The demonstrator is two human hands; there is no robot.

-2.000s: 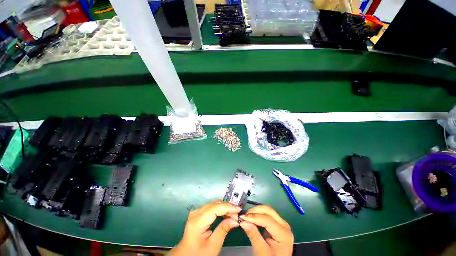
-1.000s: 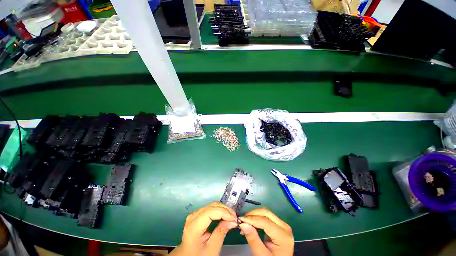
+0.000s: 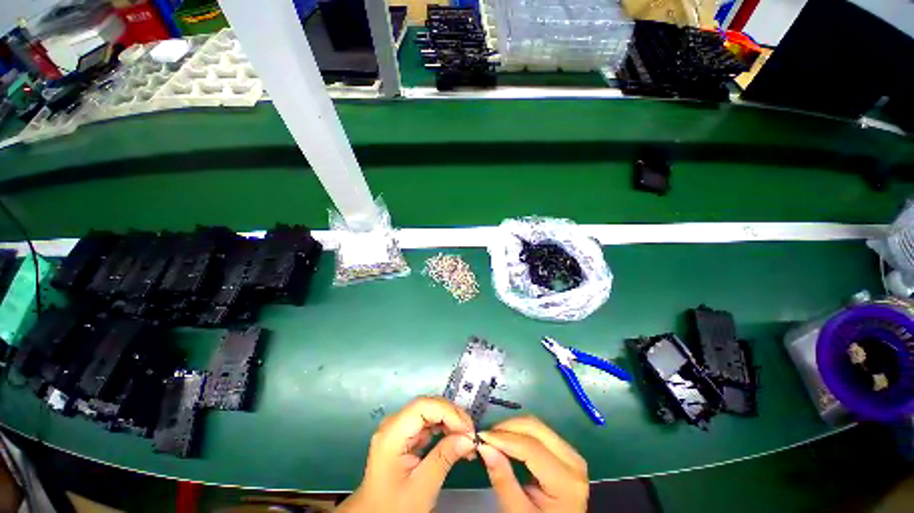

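My left hand (image 3: 416, 456) and my right hand (image 3: 531, 463) meet at the bottom centre, fingertips and thumbs together on a tiny dark part (image 3: 477, 439) mostly hidden between them. A plastic housing (image 3: 475, 373), grey under glare, lies on the green bench just beyond my fingertips, its near end hidden behind them. A thin black piece (image 3: 505, 403) sticks out at its right side. The blue-handled flush cutters (image 3: 581, 373) lie to the right of the housing, jaws slightly apart.
Stacked black housings (image 3: 180, 276) fill the left. Small metal parts (image 3: 453, 277) lie between a flat zip bag (image 3: 368, 257) and an open bag of black parts (image 3: 550, 269). Separate housings (image 3: 678, 379) and a purple basket (image 3: 828, 346) are at right. A small black block (image 3: 651, 174) lies beyond the white strip.
The small black block beyond the white strip has shifted leftward. My hands stay together over the near end of the housing, with only slight finger movement. The view has shifted slightly.
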